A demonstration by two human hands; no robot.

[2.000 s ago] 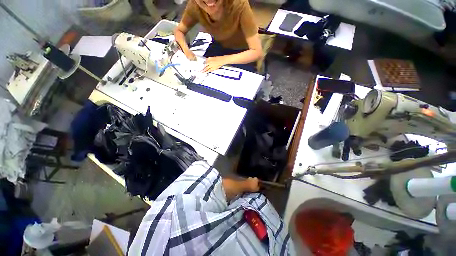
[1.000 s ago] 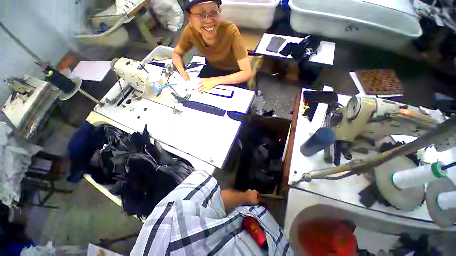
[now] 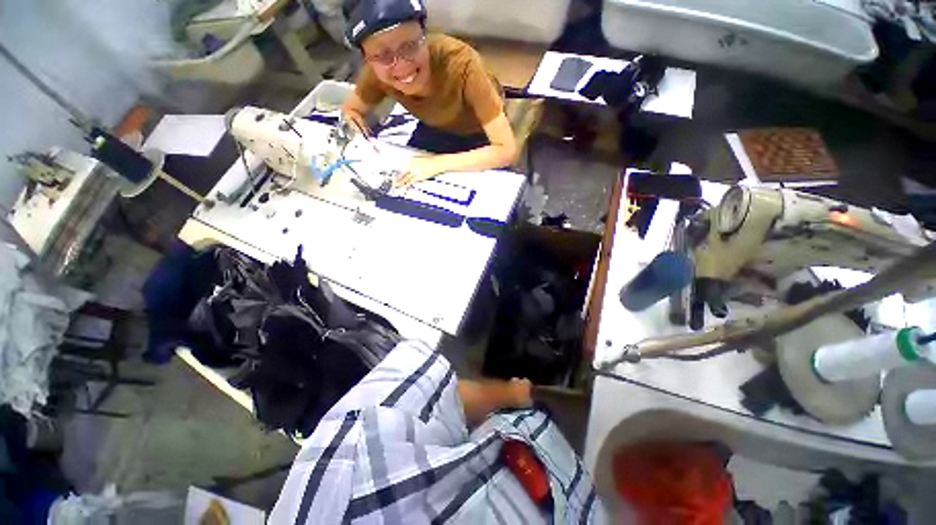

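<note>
My left hand (image 3: pixel 518 392) shows small and blurred at the end of a bare forearm, by the near edge of a dark open box (image 3: pixel 536 308). Its fingers are unclear, and I cannot tell if it holds anything. My right hand is out of the picture. A heap of black fabric (image 3: pixel 293 344) lies left of my plaid sleeve, beside a white sewing table (image 3: pixel 395 272). Dark flat strips (image 3: pixel 419 210) lie on that table, near a white sewing machine (image 3: pixel 269 144).
A smiling person (image 3: pixel 441 97) in a brown top sits behind the table, hands on it. At right stand another sewing machine (image 3: pixel 759 220), a blue thread cone (image 3: pixel 657 279), a white thread cone (image 3: pixel 867 356) and a slanting pole. A tub (image 3: pixel 606 436) below holds a red bundle (image 3: pixel 672 482).
The view has shifted, so the seated person's whole face now shows. That person's head has tilted lower to the left since a second ago. My left hand stays by the box.
</note>
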